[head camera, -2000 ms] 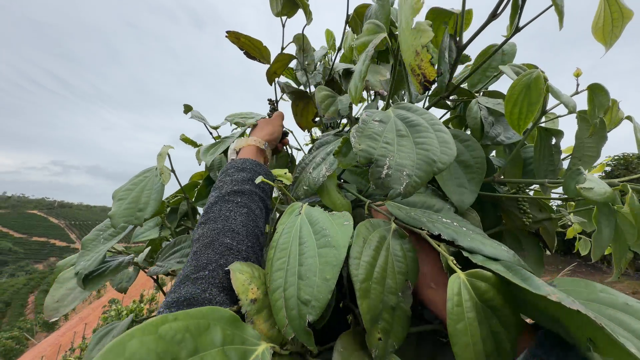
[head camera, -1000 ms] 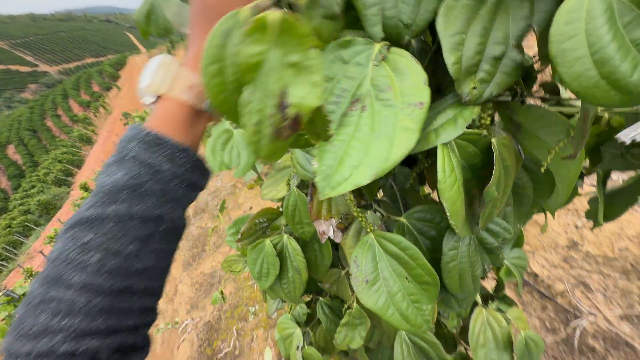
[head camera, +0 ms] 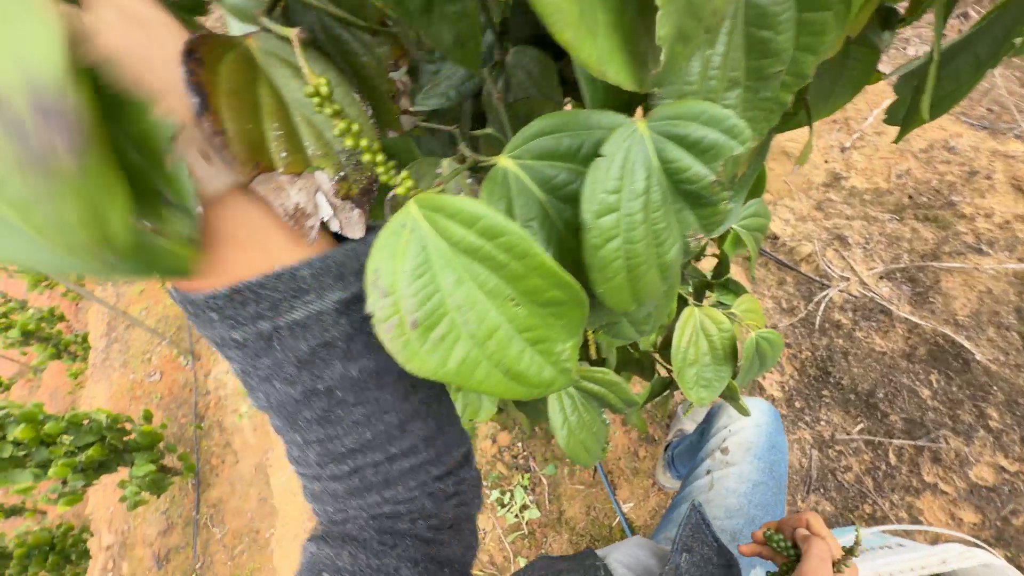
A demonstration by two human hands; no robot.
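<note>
At the upper left my left hand (head camera: 132, 56) reaches up among the pepper vine leaves. It is blurred, its fingers are hidden, and a pale band circles the wrist above a dark grey sleeve (head camera: 360, 400). Close to that wrist hangs a spike of green peppercorns (head camera: 360, 144), beside a browned leaf (head camera: 280, 104) and a dry, pale leaf scrap (head camera: 308, 200). Low at the right, in front of the jeans, my right hand (head camera: 800, 544) is closed around green peppercorn spikes (head camera: 782, 548).
Broad green leaves (head camera: 480, 296) fill the upper middle. Dry twigs (head camera: 856, 288) lie on brown soil at the right. Below are my legs in faded jeans (head camera: 728, 472) and a white cord (head camera: 936, 530). Low green plants (head camera: 72, 456) and a thin dark line (head camera: 194, 448) are at the left.
The view has tilted far down from the vine's top to the ground. My right hand with peppercorn spikes has come into view. My left arm remains raised at the left.
</note>
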